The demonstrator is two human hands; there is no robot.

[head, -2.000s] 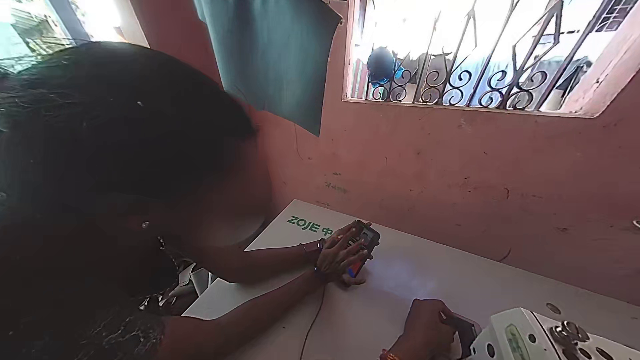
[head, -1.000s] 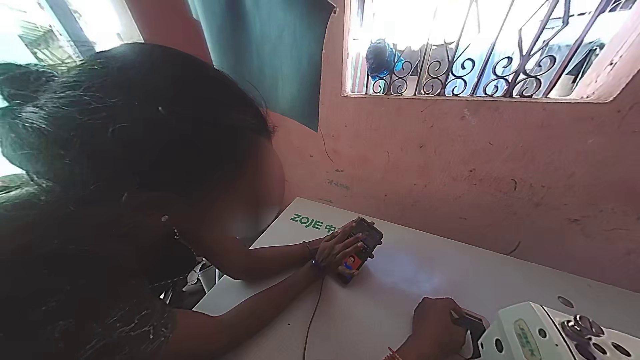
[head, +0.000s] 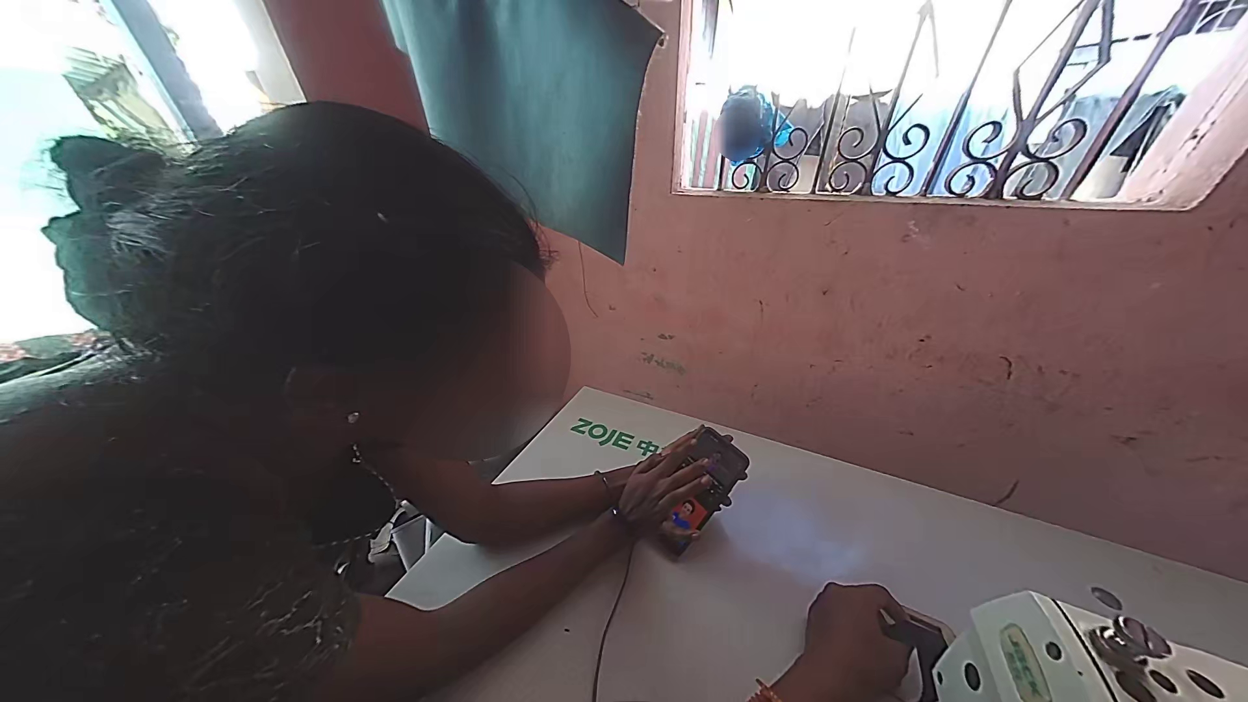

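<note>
My left hand (head: 858,639), with an orange band at its wrist, comes in from the bottom edge. Its curled fingers are around a dark flat object (head: 921,634), possibly a phone, beside the head of a white sewing machine (head: 1053,648). The object's lower part is hidden. My right hand is out of view. On the white tabletop (head: 751,604), farther off, a co-worker's hands (head: 663,492) are on a smartphone (head: 721,463) with a lit, coloured picture on its screen.
The co-worker (head: 322,292) leans over the table from the left. A thin dark cable (head: 612,614) runs down the tabletop from near their wrists. Behind the table stands a pink wall (head: 877,341) with a teal curtain (head: 546,107) and a barred window (head: 897,156).
The co-worker's fingers have shifted a little on the smartphone, and their head has moved slightly. My left hand stays beside the machine, around the dark object.
</note>
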